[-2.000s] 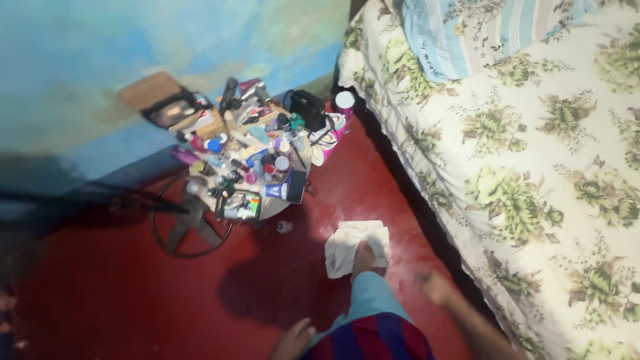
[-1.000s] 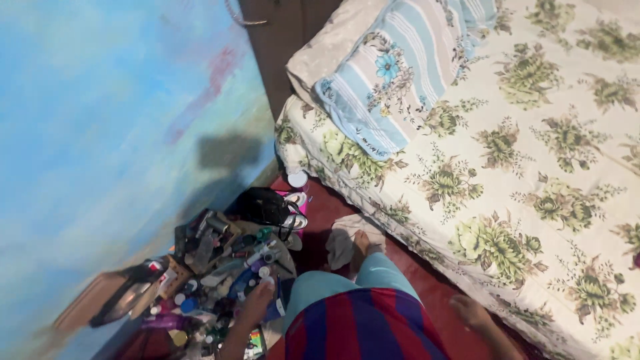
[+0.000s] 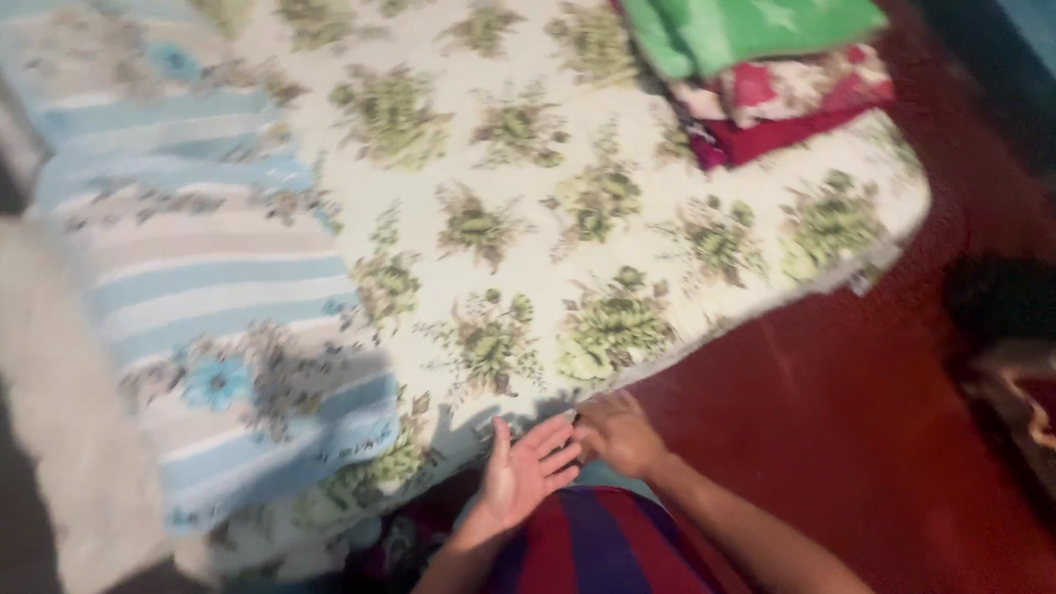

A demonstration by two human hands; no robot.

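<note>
Near the bottom middle, my left hand [image 3: 528, 474] is turned palm up with its fingers apart, and nothing lies in it. Beside it, my right hand [image 3: 619, 433] is palm down, its fingertips close to or touching those of the left; whether it holds anything small is hidden. Both hands are over the near edge of a bed covered with a floral bedsheet [image 3: 594, 322]. To the left on the bed lies a pillow in a blue, white and grey striped case [image 3: 231, 289] with flowers on it.
Folded cloths lie stacked at the bed's far right: a green one [image 3: 751, 33], a red and cream patterned one [image 3: 792, 87] and a dark red one [image 3: 767, 136]. Red floor [image 3: 792, 412] runs along the bed. A dark, blurred object stands at the right edge.
The view has swung right from the cluttered table and wall to the bed. My hands, apart before, are now together in front of me.
</note>
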